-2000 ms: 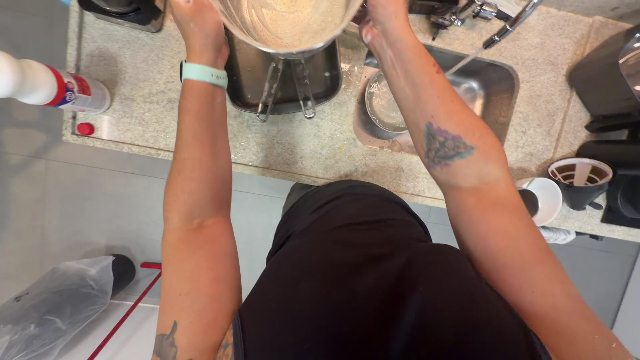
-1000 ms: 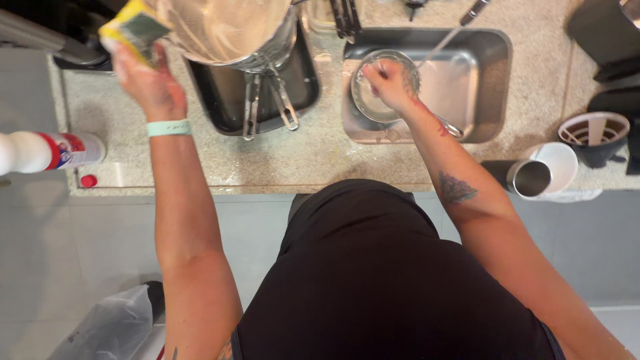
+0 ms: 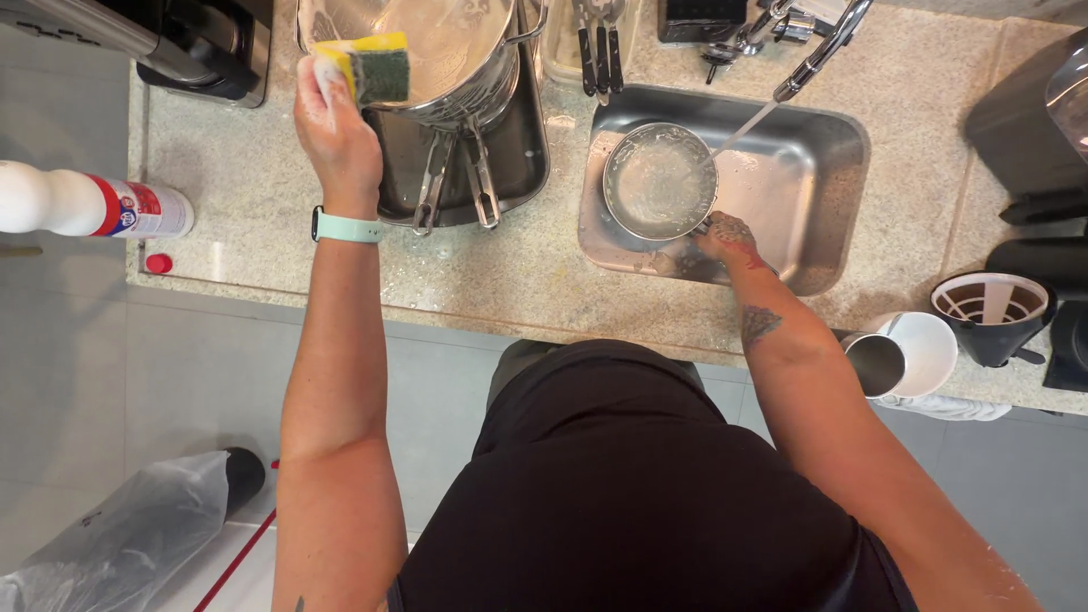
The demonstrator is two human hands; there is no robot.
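Note:
My left hand (image 3: 338, 144), wet with suds, grips a yellow and green scouring sponge (image 3: 380, 75) at the rim of a soapy metal pot (image 3: 450, 47). Beneath that pot lies a dark rectangular pan (image 3: 524, 174), with two metal handles (image 3: 483, 183) jutting out over it. My right hand (image 3: 731, 240) is closed on the handle of a round metal saucepan (image 3: 661, 181) inside the steel sink (image 3: 816, 255). Water from the faucet (image 3: 820, 55) runs to the saucepan's right edge, and cloudy water shows inside it.
Black-handled cutlery (image 3: 602, 59) rests in a clear container behind the sink. A white bottle (image 3: 93, 204) and a red cap (image 3: 159, 263) are at the counter's left end. To the right stand a metal cup (image 3: 874, 364), a white cup (image 3: 926, 355) and a coffee filter holder (image 3: 992, 310).
My right hand has moved from the inside of the saucepan to its handle. Two seconds ago both hands were at the large pot. The sponge stays in my left hand since one second ago.

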